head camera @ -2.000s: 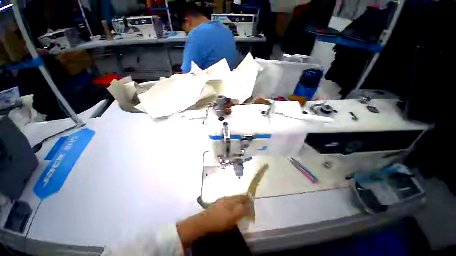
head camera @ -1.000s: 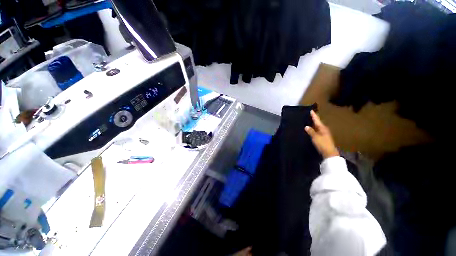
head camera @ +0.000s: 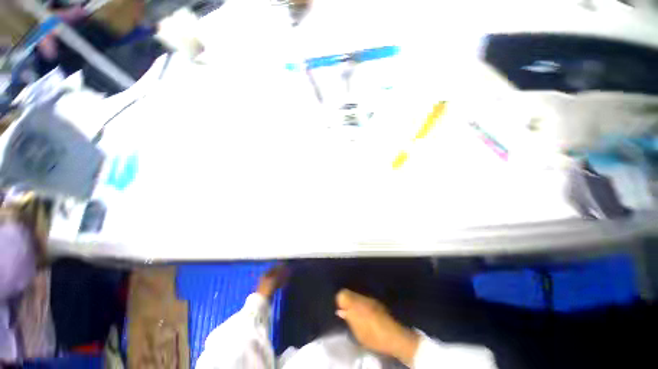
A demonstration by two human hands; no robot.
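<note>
The picture is blurred and overexposed. A black garment piece (head camera: 310, 303) lies below the table's front edge, at the wearer's lap. My left hand (head camera: 272, 279) is small and blurred at its left edge; whether it grips the cloth I cannot tell. My right hand (head camera: 375, 326) is over the black cloth, fingers pointing up and left; its grip is unclear. The yellow strip (head camera: 420, 135) lies on the machine bed, right of the needle area (head camera: 350, 114).
The white table (head camera: 238, 209) spans the view. A pink and blue pair of tools (head camera: 490, 141) lies right of the strip. Blue crates (head camera: 224, 299) show below the table, with khaki cloth (head camera: 157, 317) at the left. A grey box (head camera: 50, 151) stands at the left.
The view has swung back left from the black pieces at the right to the table front. My right hand has moved from the black cloth's upper end to the lap; my left hand shows more.
</note>
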